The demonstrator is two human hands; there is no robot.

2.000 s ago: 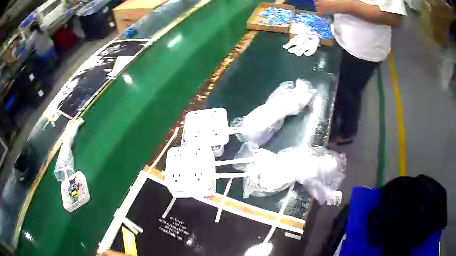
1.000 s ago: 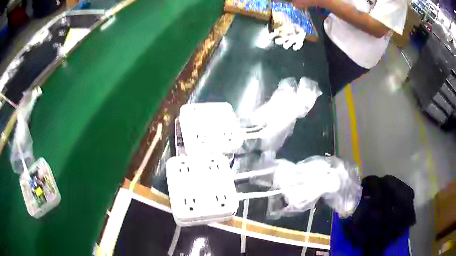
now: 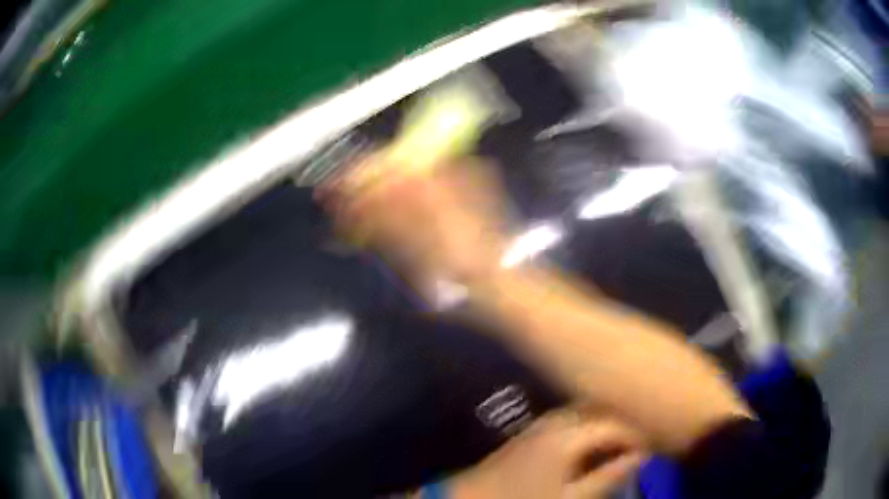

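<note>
The view is strongly blurred. My right hand [image 3: 419, 214] reaches over the glossy black mat [image 3: 292, 292], beside a yellow patch [image 3: 444, 122]; its fingers are smeared and any held thing cannot be made out. Part of what looks like my left hand [image 3: 526, 468] is cut off by the bottom edge, with a bit of blue beside it. A bright white mass [image 3: 682, 78], probably the power strips, lies at the upper right with clear plastic bagging [image 3: 799, 205].
A blue bin [image 3: 117, 439] with pale sticks in it is at the lower left. A pale raised-looking edge [image 3: 214, 185] curves between the mat and the green surface [image 3: 195, 88]. A bit of a person [image 3: 880, 122] shows at the right rim.
The view has swung down and turned towards the mat. The power strips have shifted to the upper right of the picture. My right arm and part of the other hand have come into view.
</note>
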